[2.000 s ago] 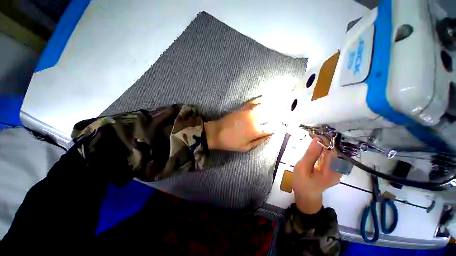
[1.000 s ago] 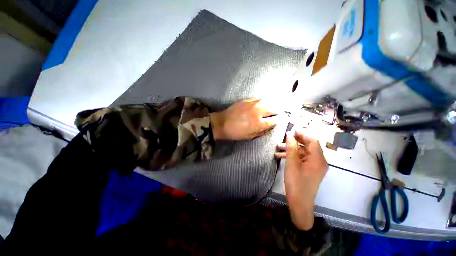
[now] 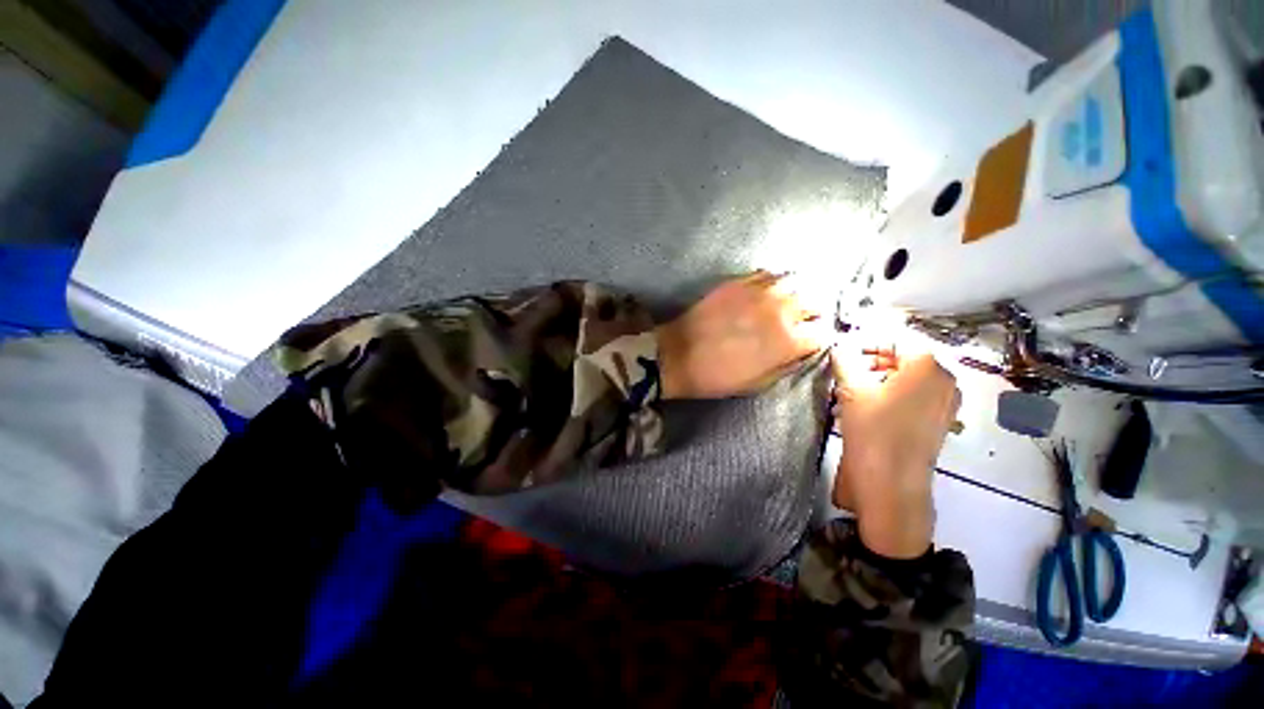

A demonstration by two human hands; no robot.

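A grey ribbed cloth panel (image 3: 596, 180) lies on the white machine table, its right side at the lit needle area. My left hand (image 3: 735, 337) lies on the panel just left of the needle, fingertips lost in glare. My right hand (image 3: 894, 423) is at the panel's right edge in front of the needle, fingers bent together at the edge. A dark strip (image 3: 821, 478) runs along that edge. The glare hides the presser foot and the exact finger contact.
The white and blue machine head (image 3: 1095, 180) stands at the right. Scissors (image 3: 1078, 561) with blue handles, a small black tool (image 3: 1126, 450) and a grey plate (image 3: 1027, 411) lie right of my right hand. Pale grey cloth (image 3: 104, 485) is at far left.
My right hand came from under the machine head to the panel's edge, then moved up closer to the needle. My left hand stayed on the panel. The camera view shifted slightly.
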